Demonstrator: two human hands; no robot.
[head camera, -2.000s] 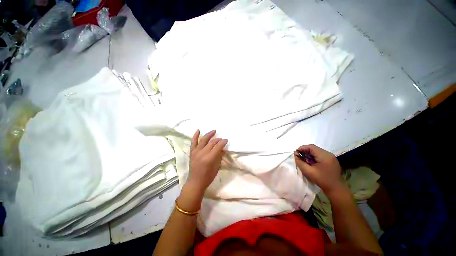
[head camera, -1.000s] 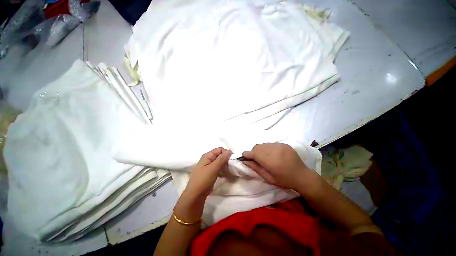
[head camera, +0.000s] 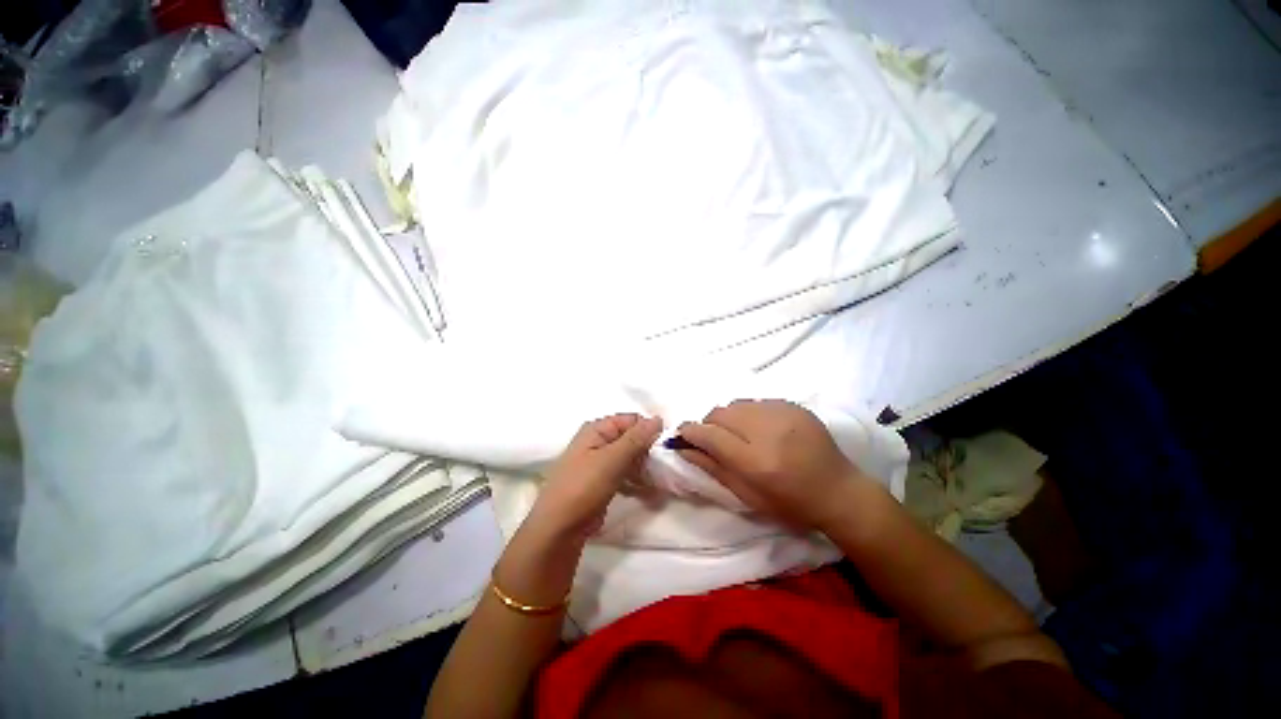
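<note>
A white garment (head camera: 688, 527) lies across the table's near edge and in front of my red top, with part of it reaching left. My left hand (head camera: 597, 471) pinches its cloth between thumb and fingertips near the middle. My right hand (head camera: 773, 457) is just to the right, curled around small dark snips (head camera: 677, 443); only their dark tip shows at the fingertips, close to the pinched cloth. The rest of the snips is hidden in the hand. The fingertips of both hands are a little apart.
A large pile of white garments (head camera: 604, 183) lies ahead. A neater white stack (head camera: 155, 407) is at the left. Clear plastic bags (head camera: 155, 63) lie at the upper left of the white table (head camera: 1082, 211). Cream cloth (head camera: 983, 478) sits below the table edge at the right.
From two seconds ago, my right hand came left from the garment's right edge to beside my left hand, which turned to a pinch. Over the last second the hands barely moved; the view shifted slightly.
</note>
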